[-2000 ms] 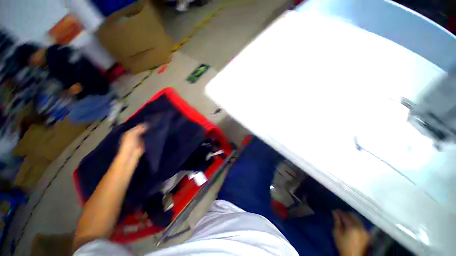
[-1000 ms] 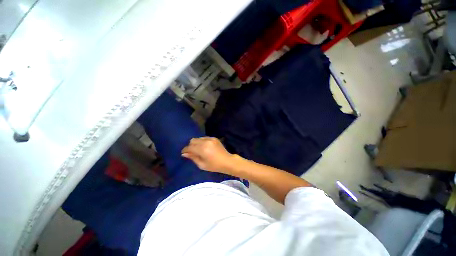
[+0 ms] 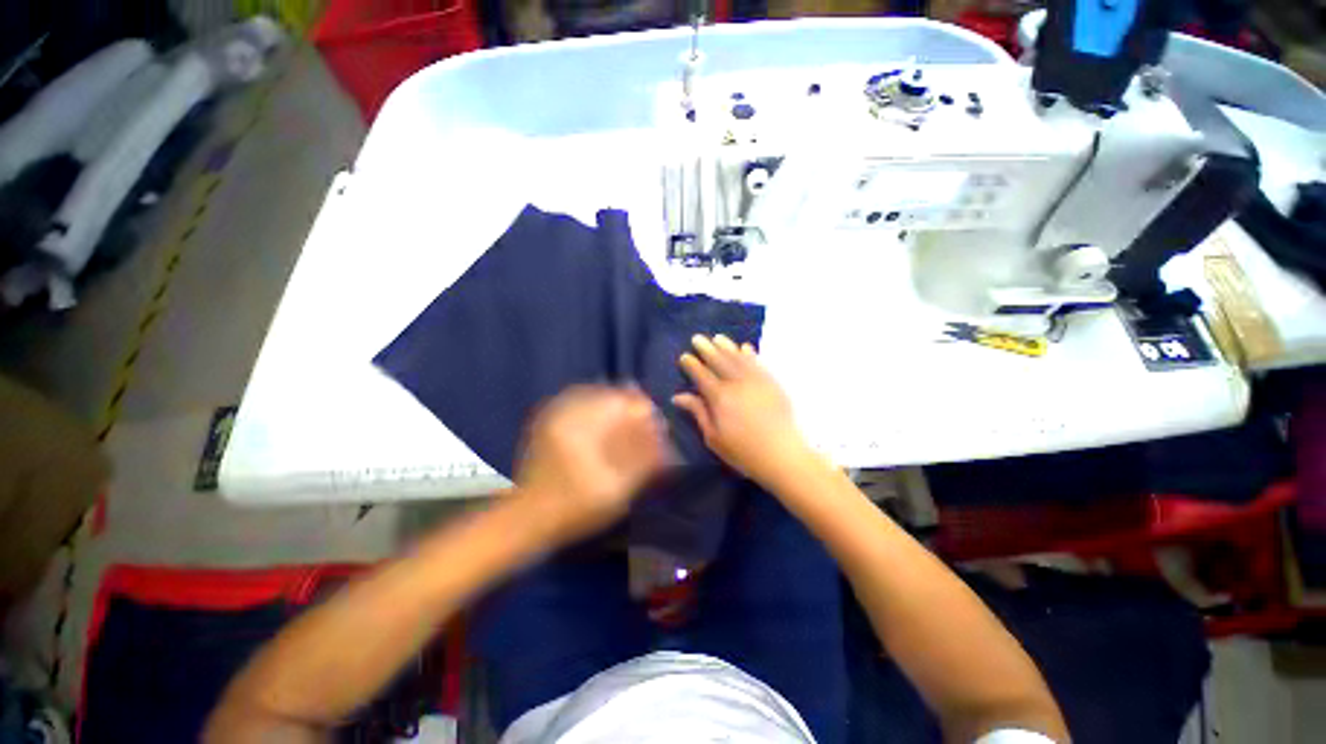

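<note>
A dark navy cut panel (image 3: 509,313) lies on the white sewing table, left of and in front of the needle area, and hangs over the front edge towards my lap. A narrow raised fold runs down its middle. My left hand (image 3: 593,448) is blurred over the panel near the front edge; whether it grips the cloth I cannot tell. My right hand (image 3: 734,404) lies flat on the panel's right part, fingers apart. The white sewing machine (image 3: 931,196) stands behind, its presser foot (image 3: 710,255) just beyond the cloth.
Yellow-handled snips (image 3: 1009,342) lie under the machine arm. A black box (image 3: 1168,343) sits at the table's right end. A red crate (image 3: 218,584) with dark cloth stands low left. A dark panel stack (image 3: 1105,647) lies low right. A pale blue trough (image 3: 582,99) curves behind the table.
The view has swung from the crate on the left, then the stack on the right, to the machine. A dark panel now lies on the table with both hands at it.
</note>
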